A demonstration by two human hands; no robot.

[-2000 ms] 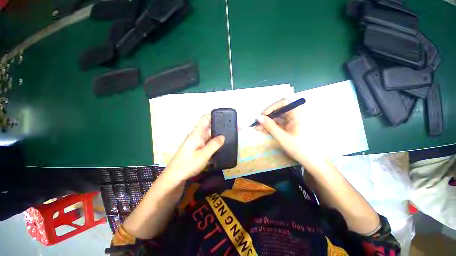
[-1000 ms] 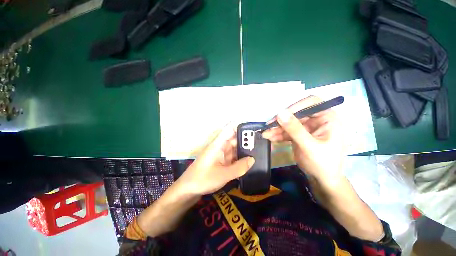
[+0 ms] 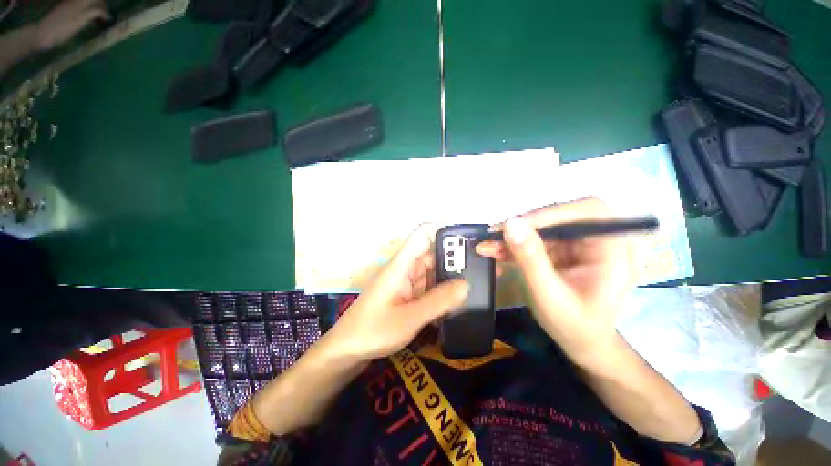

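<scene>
My left hand (image 3: 402,293) holds a black phone case (image 3: 468,314) upright, near the front edge of the bench, thumb on its face. A pale camera plate (image 3: 454,254) with dark holes shows at the case's top left. My right hand (image 3: 574,264), partly blurred, holds dark tweezers (image 3: 597,227) almost level; their tip is at the top of the case beside the plate. Whether the tip touches or holds anything cannot be told. White adhesive sheets (image 3: 364,205) lie flat beneath and behind my hands.
Loose black cases (image 3: 333,134) lie at the left of the green bench (image 3: 547,82). More cases are piled at the right (image 3: 743,82). Gold-coloured parts (image 3: 18,136) are scattered far left. Another person's hand (image 3: 68,20) is at the top left. A red stool (image 3: 128,378) stands below.
The case has turned its camera-plate face up and come nearer my body. My right hand has brought the tweezers to its top. Another person's hand has appeared at the top left.
</scene>
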